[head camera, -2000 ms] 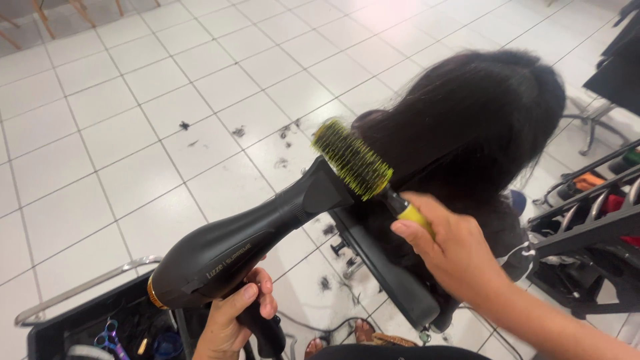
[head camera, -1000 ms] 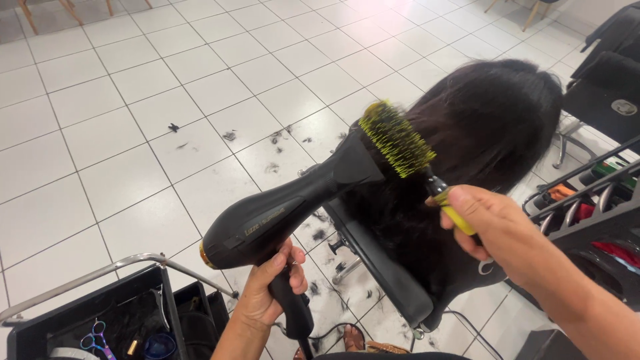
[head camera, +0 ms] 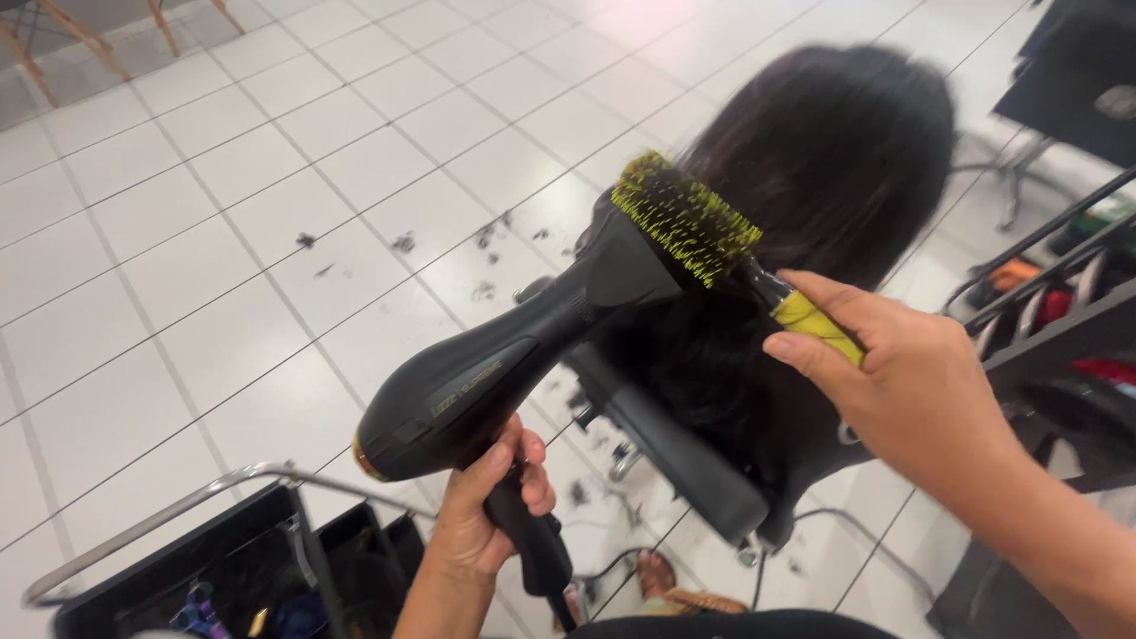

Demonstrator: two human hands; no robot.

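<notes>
My left hand [head camera: 493, 497] grips the handle of a black Lizze hair dryer [head camera: 479, 382] with a flat concentrator nozzle. The nozzle points up and right, right beside the bristles of a round hairbrush [head camera: 692, 217] with yellow bristles. My right hand [head camera: 896, 364] is closed around the brush's yellow handle. Long dark hair [head camera: 825, 151] of a seated person, seen from behind, lies beyond and under the brush. Whether strands are wound on the bristles cannot be told. Below the brush, the hair hangs over the black chair.
A black salon chair's armrest [head camera: 674, 453] extends below the dryer. A trolley with a metal rail [head camera: 177, 506] and trays holding scissors [head camera: 200, 612] is at lower left. A rack of coloured items [head camera: 1047, 284] stands at right. Hair clippings [head camera: 404, 241] and cords lie on the tiled floor.
Over the two seconds, the brush and dryer nozzle have stayed close together while shifting relative to the person's hair. Both hands keep their holds.
</notes>
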